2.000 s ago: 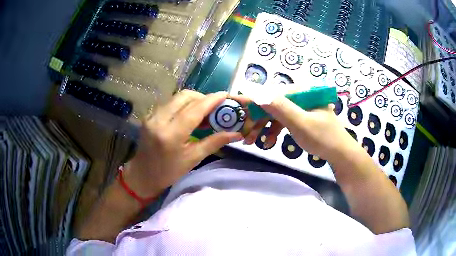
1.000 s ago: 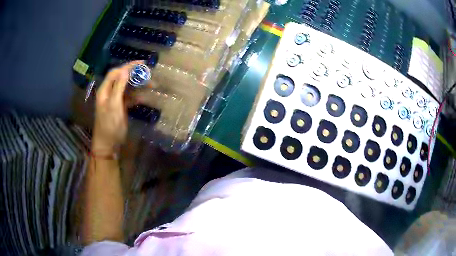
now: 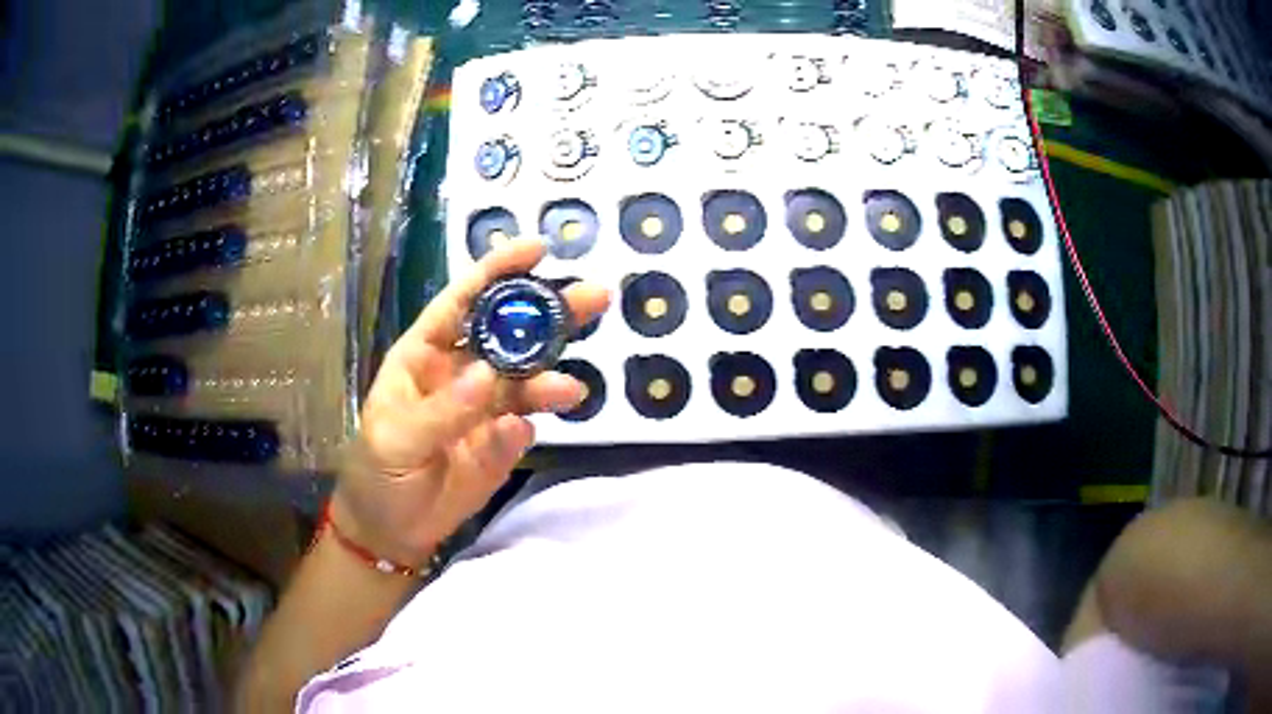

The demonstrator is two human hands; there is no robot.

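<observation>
My left hand [image 3: 440, 419] holds one round speaker driver [image 3: 518, 327] by its black rim between the fingers, with its shiny blue centre facing up. It is over the left edge of the white foam tray [image 3: 695, 262] and hides part of some cutouts. The two far rows of the tray hold round parts; the three nearer rows show black cutouts with tan dots. My right hand is not in view; only part of the right arm shows at the lower right edge.
A clear blister tray [image 3: 290, 339] with dark rows of parts lies at the left. A red and black wire [image 3: 1069, 251] runs down the right side. Stacked boards stand at lower left [image 3: 126, 600] and right [image 3: 1214, 307]. A cream paper [image 3: 963, 17] lies at the far right.
My left hand has moved right from the blister tray to the foam tray, holding a driver. The view has turned. The right hand and green probe handle seen two seconds ago are no longer there.
</observation>
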